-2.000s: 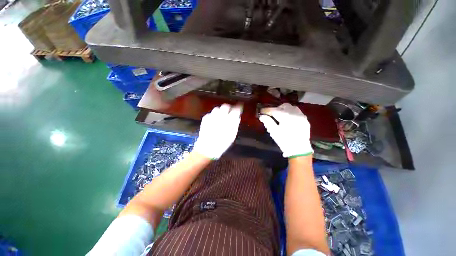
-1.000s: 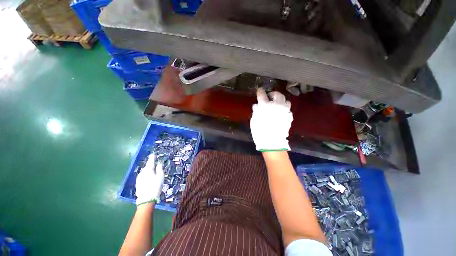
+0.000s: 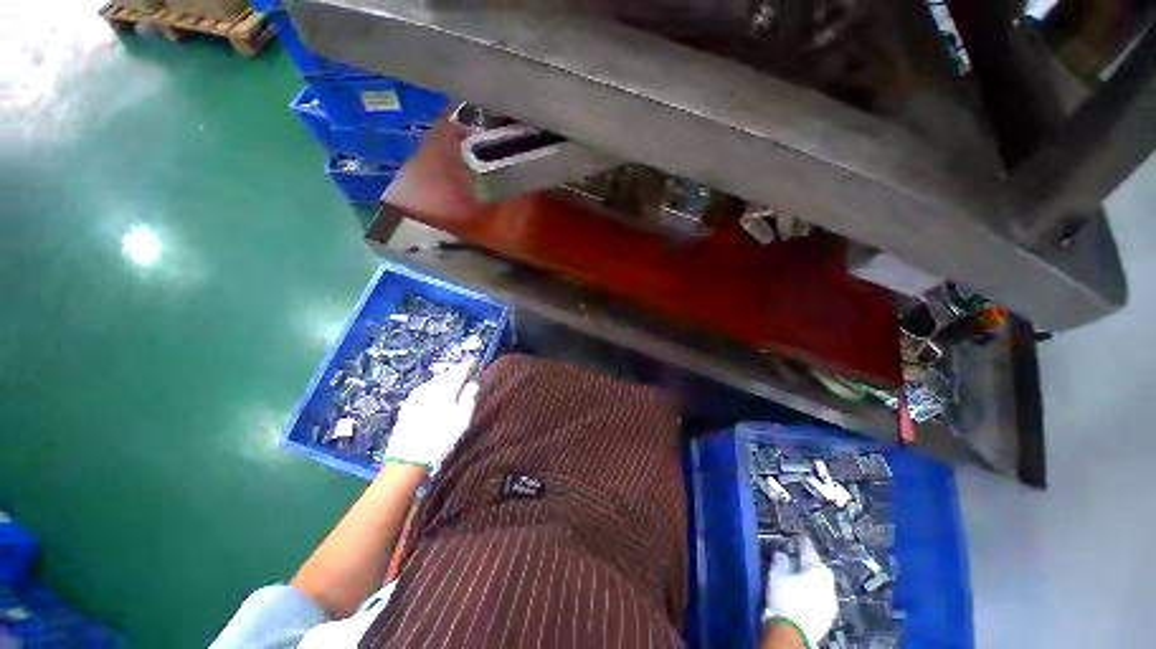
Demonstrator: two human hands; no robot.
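My left hand (image 3: 435, 416), in a white glove with a green cuff edge, is over the right side of the smaller blue bin (image 3: 313, 403), beside the apron. Its fingertips point up and away; I cannot tell if they hold a part. My right hand (image 3: 801, 593), gloved alike, is inside the larger blue bin (image 3: 932, 533), its fingertips at the heap of grey metal parts (image 3: 830, 514). Whether it grips one is not clear. Small dark and shiny metal parts (image 3: 403, 358) fill the left bin.
The red work board (image 3: 659, 276) lies under the thick grey press beam (image 3: 710, 121). A slotted bar (image 3: 513, 152) is at its left end. A red-handled tool (image 3: 905, 412) and small metal scraps (image 3: 923, 403) lie at the right. Blue crates (image 3: 368, 108) stand on the green floor behind left.
My right hand has left the die area and moved down into the right bin. My left hand, over the board at first, went into the left bin and is now nearer the apron. The view has shifted.
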